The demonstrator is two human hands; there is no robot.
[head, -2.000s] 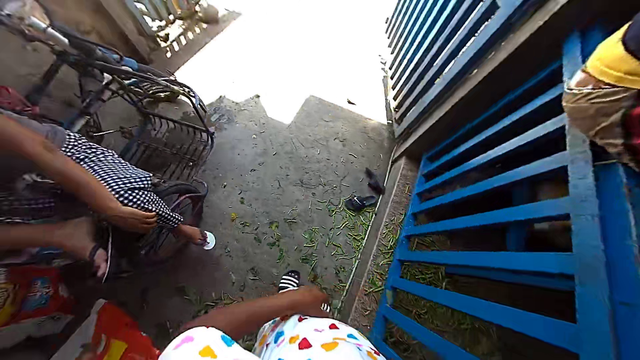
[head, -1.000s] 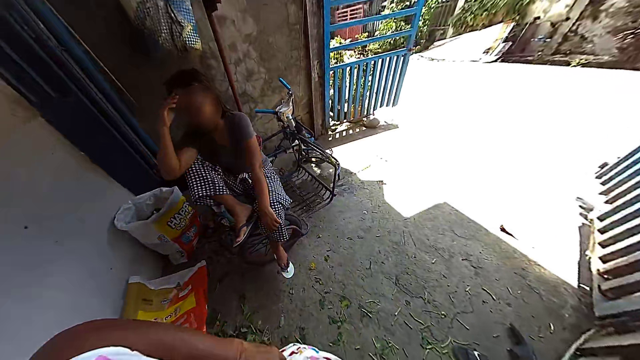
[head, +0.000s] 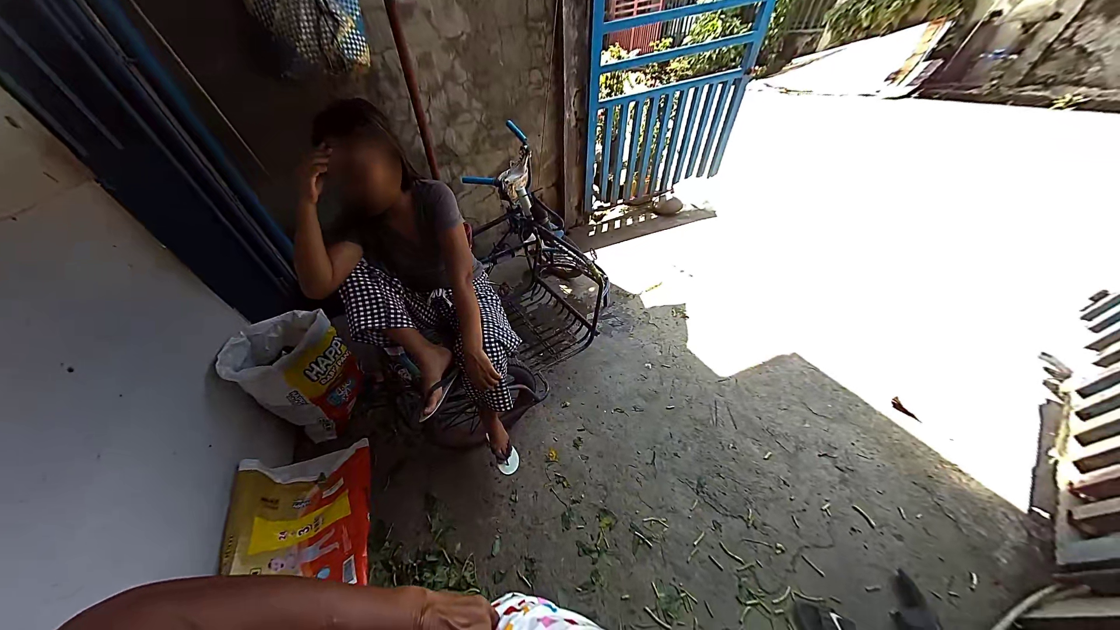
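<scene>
At the bottom edge, one bare forearm reaches in from the left, and my left hand (head: 459,610) rests against white cloth with coloured spots (head: 538,612). Its fingers are cut off by the frame, so whether it grips anything does not show. My right hand is outside the picture. Just beyond the forearm stands a red and yellow printed plastic bag (head: 302,516). Farther back, an open white printed sack (head: 289,372) leans by the wall.
A person (head: 411,262) in checkered trousers sits by a cycle with a metal rack (head: 551,324). A blue gate (head: 669,131) stands behind. Green plant scraps (head: 604,534) litter the concrete. Dark slippers (head: 914,604) lie lower right, near a slatted barrier (head: 1094,437).
The view has swung strongly left and up from the blue slats to the seated person. That person's one hand is raised to the head in the last two frames.
</scene>
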